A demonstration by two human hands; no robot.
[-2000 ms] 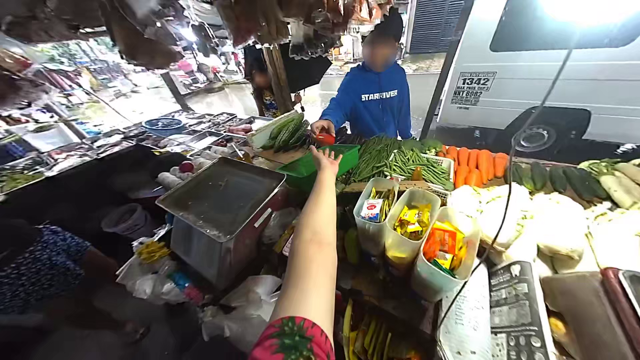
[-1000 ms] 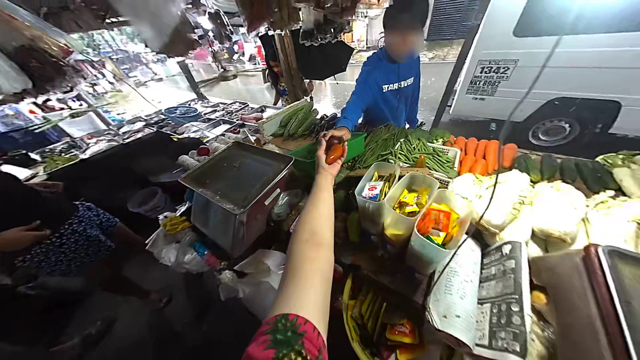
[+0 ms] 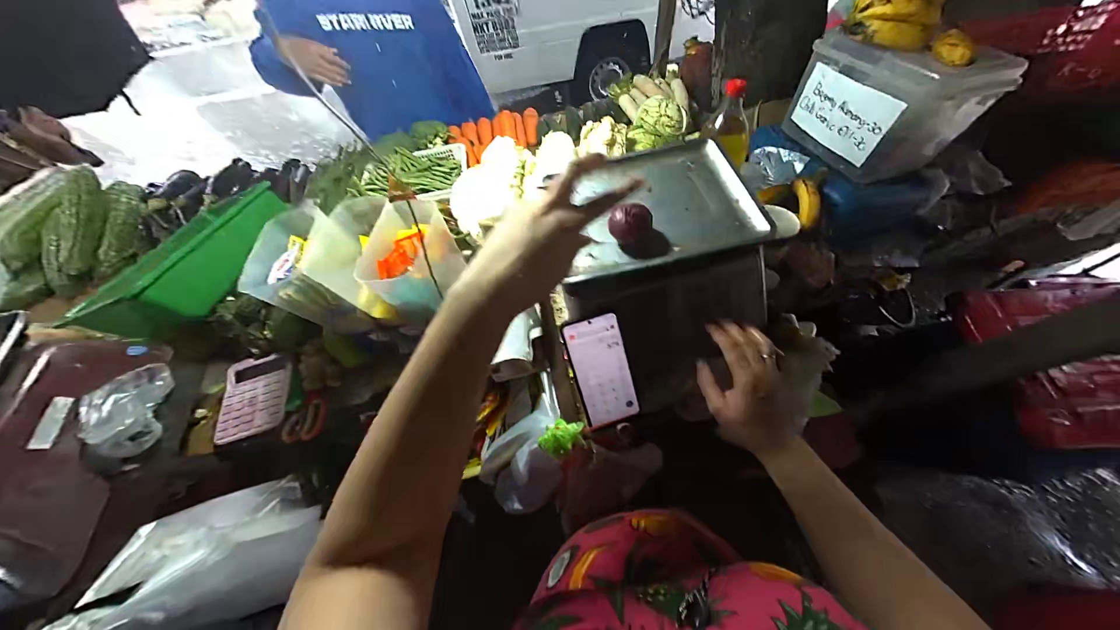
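A round, dark reddish-purple onion (image 3: 631,224) rests on the metal pan (image 3: 713,197) of a weighing scale. My left hand (image 3: 573,206) is over the pan's left side, fingers spread beside the onion and holding nothing. Lower down, my right hand (image 3: 745,376), with a ring on one finger, is spread against or just before the dark front of the scale; whether it touches cannot be told. A smartphone (image 3: 602,369) showing a calculator leans upright at the scale's front left.
Clear containers of packets (image 3: 407,262), a green crate (image 3: 179,262) and vegetables lie left of and behind the scale. A pink calculator (image 3: 254,398) is at left. An oil bottle (image 3: 731,127) and a lidded plastic box (image 3: 901,101) stand behind right. Across the stall is a person in blue (image 3: 394,61).
An outstretched hand of mine met the other person's hand, then held a reddish round item. Now my left hand is open by the onion on the pan. The view has swung right and down.
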